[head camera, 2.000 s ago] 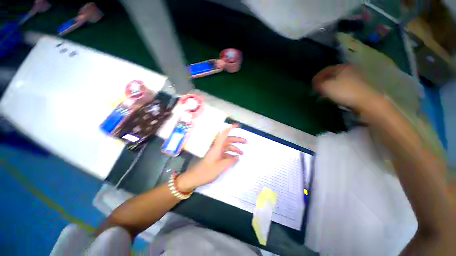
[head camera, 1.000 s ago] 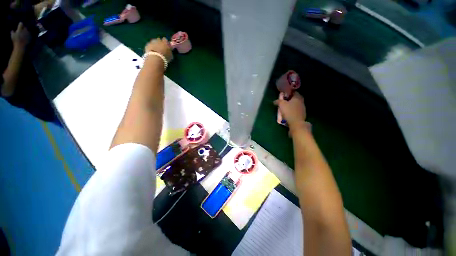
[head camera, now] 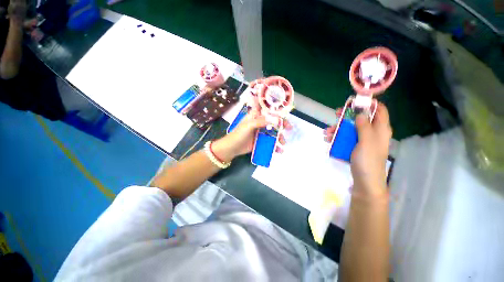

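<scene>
My left hand (head camera: 246, 134) holds an open pink fan unit (head camera: 265, 144) upright above the bench, its round head up and its blue block showing. My right hand (head camera: 373, 140) holds a second open fan unit (head camera: 344, 137), higher and to the right, head up, with my thumb near its neck. Another fan unit (head camera: 237, 118) lies partly hidden behind the left one. A further fan unit (head camera: 187, 99) lies beside the dark patterned phone (head camera: 213, 106). The record sheet (head camera: 295, 175) lies under my hands.
A white board (head camera: 132, 71) lies at the left. A grey post (head camera: 248, 38) stands at the belt's edge (head camera: 315, 107). Yellow paper (head camera: 319, 223) lies at the sheet's near edge. A white stack (head camera: 425, 204) is at right. Another person's arm (head camera: 11, 49) shows at far left.
Both hands have come back from over the belt to above the bench, each now bringing a fan unit close. The view has shifted, showing more of the sheet and white stack.
</scene>
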